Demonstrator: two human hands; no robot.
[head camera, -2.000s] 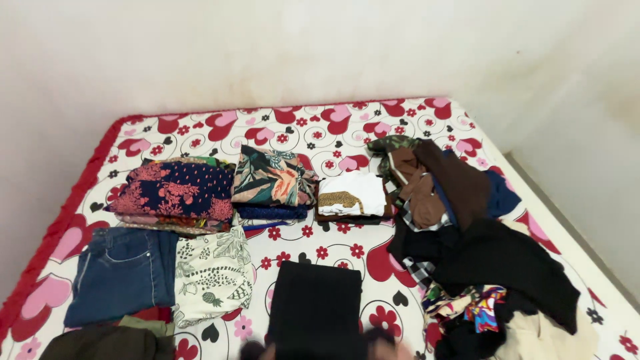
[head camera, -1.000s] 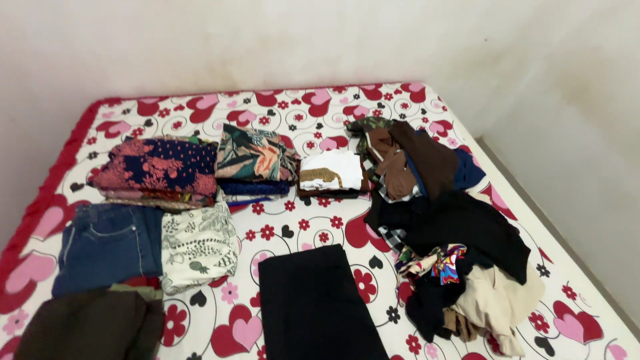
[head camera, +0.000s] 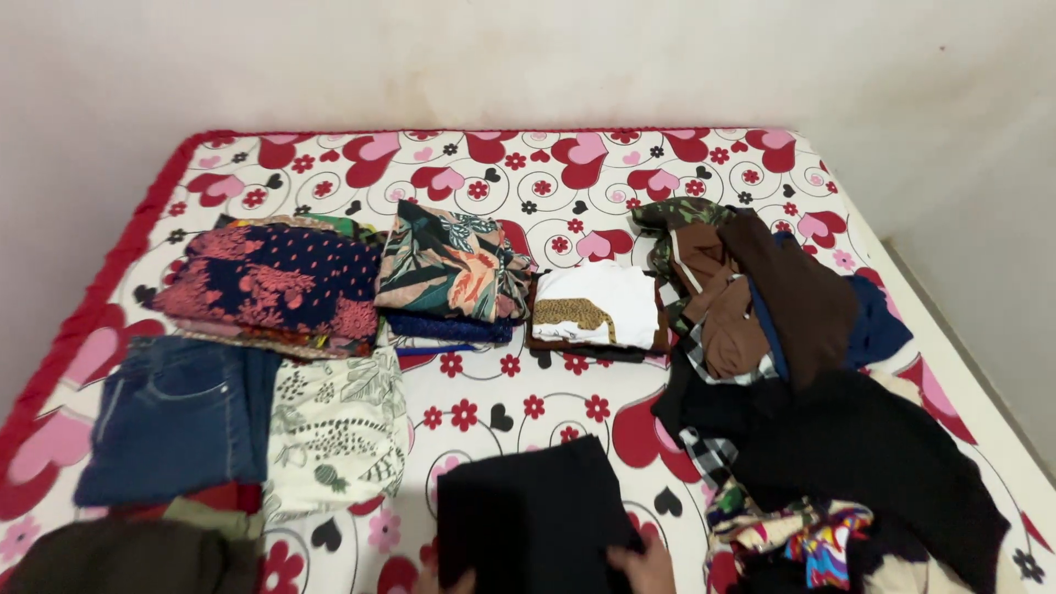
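A black folded garment (head camera: 536, 511) lies at the bottom middle of the bed. At its lower right edge, my right hand (head camera: 645, 569) grips the cloth between thumb and fingers. My left hand (head camera: 445, 582) is at its lower left edge, mostly cut off by the frame, so its grip is unclear. To the left lie a pale printed folded garment (head camera: 337, 433) and folded blue jeans (head camera: 177, 421). Behind stand a navy and coral printed stack (head camera: 272, 280), a leaf-print stack (head camera: 445, 264) and a white shirt with a leopard print (head camera: 594, 305) on a small stack.
A loose heap of clothes lies at the right, with a brown garment (head camera: 796, 289), a black garment (head camera: 866, 462) and a multicoloured cloth (head camera: 825, 544). A dark folded garment (head camera: 124, 557) sits at the lower left. Walls (head camera: 528, 66) stand behind and beside the bed (head camera: 495, 173).
Both hands have come into view at the black garment, where none showed a second ago. That garment now looks shorter and wider. The view has shifted.
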